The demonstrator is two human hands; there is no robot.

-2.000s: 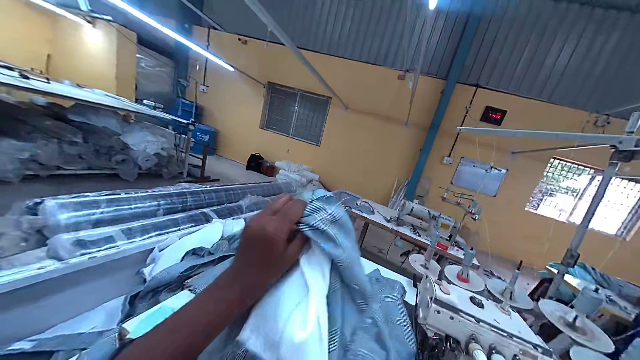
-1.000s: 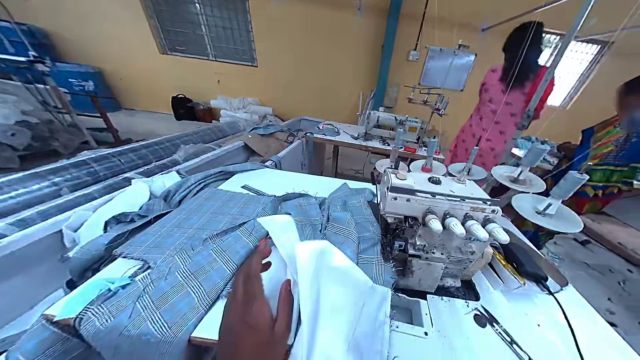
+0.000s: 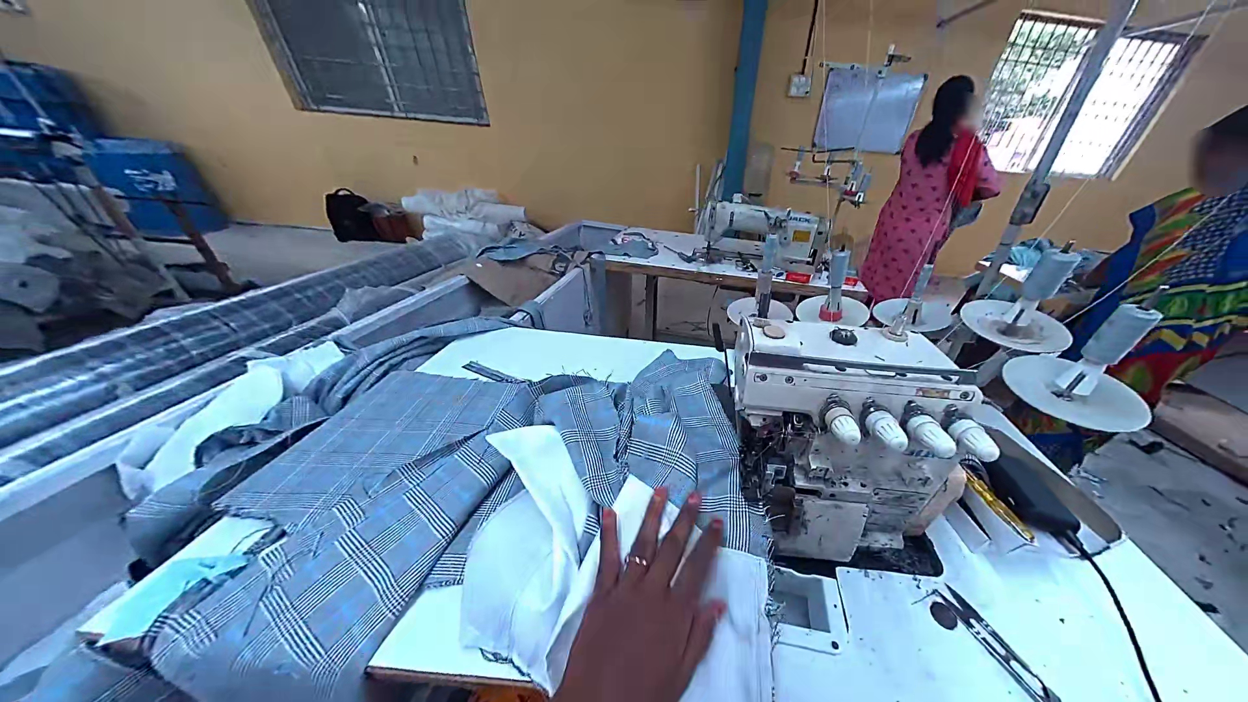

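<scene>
My left hand [image 3: 648, 604] lies palm down with its fingers apart on white cloth [image 3: 717, 624], at the left of the overlock sewing machine [image 3: 848, 429]. A ring is on one finger. Under and around the white cloth, grey plaid fabric [image 3: 390, 497] spreads over the white table, and part of it lies against the machine's left side. Another fold of white cloth [image 3: 546, 478] rises just left of my fingers. Metal tweezers [image 3: 994, 643] lie on the machine table, to the right of my hand. My right hand is out of view.
Thread cones on round white holders [image 3: 1072, 390] stand behind the machine. A black device with a cord [image 3: 1033, 497] lies at right. Plaid fabric rolls [image 3: 224, 322] lie at left. Another sewing machine [image 3: 765, 229] stands farther back. One person [image 3: 921, 214] stands beyond; another [image 3: 1189, 263] is at right.
The view has swung down onto the table. Two seconds ago my left hand held the plaid and white cloth raised; now it rests flat on the white cloth, fingers spread.
</scene>
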